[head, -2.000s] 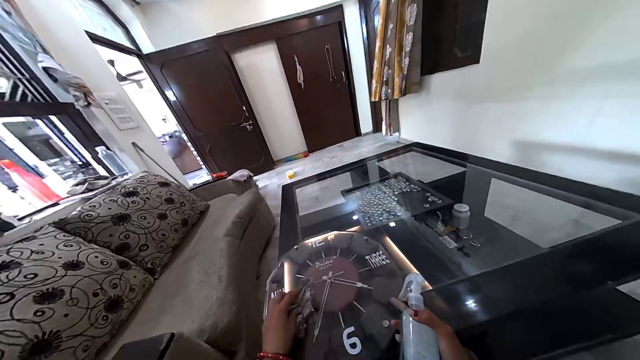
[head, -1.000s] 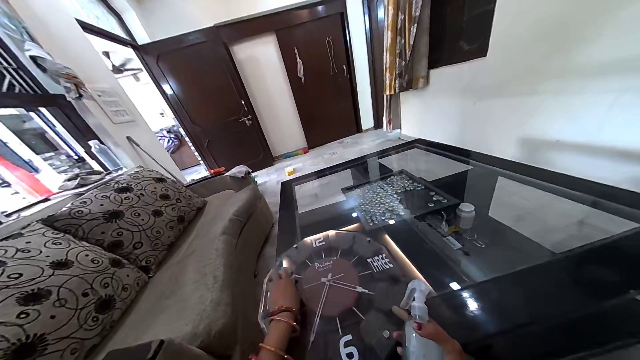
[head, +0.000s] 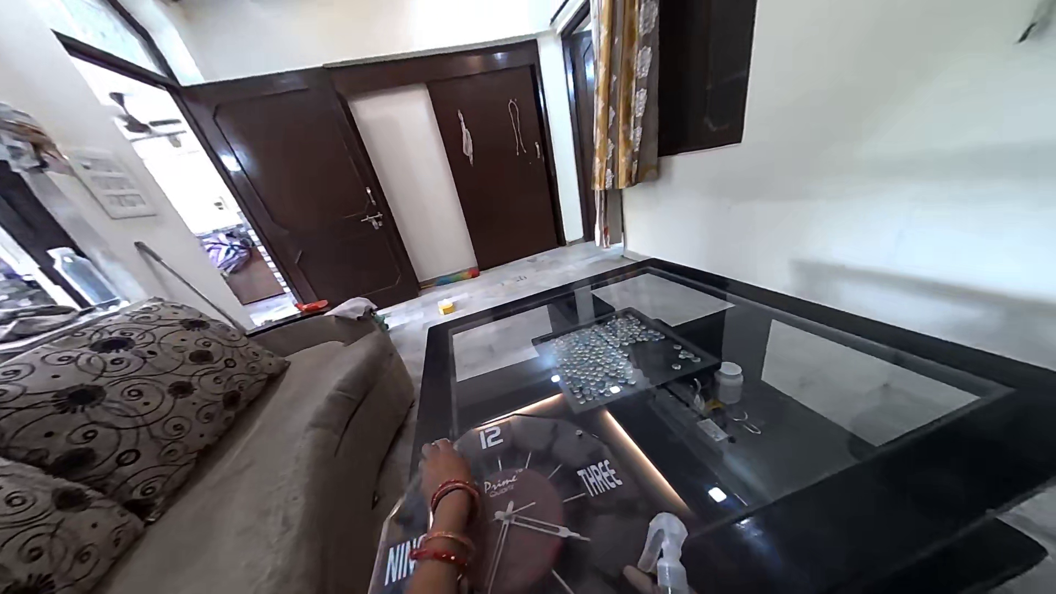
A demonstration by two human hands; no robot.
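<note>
A large round wall clock (head: pixel 577 511) with a dark face and white numerals lies face up at the near end of the glass-topped table. My left hand (head: pixel 445 466), with red bangles at the wrist, rests on the clock's upper left edge beside the 12; whether a cloth is under it cannot be seen. At the clock's lower right, my right hand (head: pixel 639 580) is around a clear spray bottle with a white trigger head (head: pixel 667 540). Most of that hand and the bottle's body are cut off by the frame's bottom edge.
Farther back on the black-framed table (head: pixel 825 487) are a dark tray (head: pixel 660 375) of glass pebbles, a white-lidded jar (head: pixel 729 384) and small wired parts (head: pixel 711 429). A grey sofa (head: pixel 272 462) with patterned cushions (head: pixel 124 388) stands along the left.
My left hand has moved from the clock's lower left face up to its upper left edge. The spray bottle stays at the clock's right side in my right hand.
</note>
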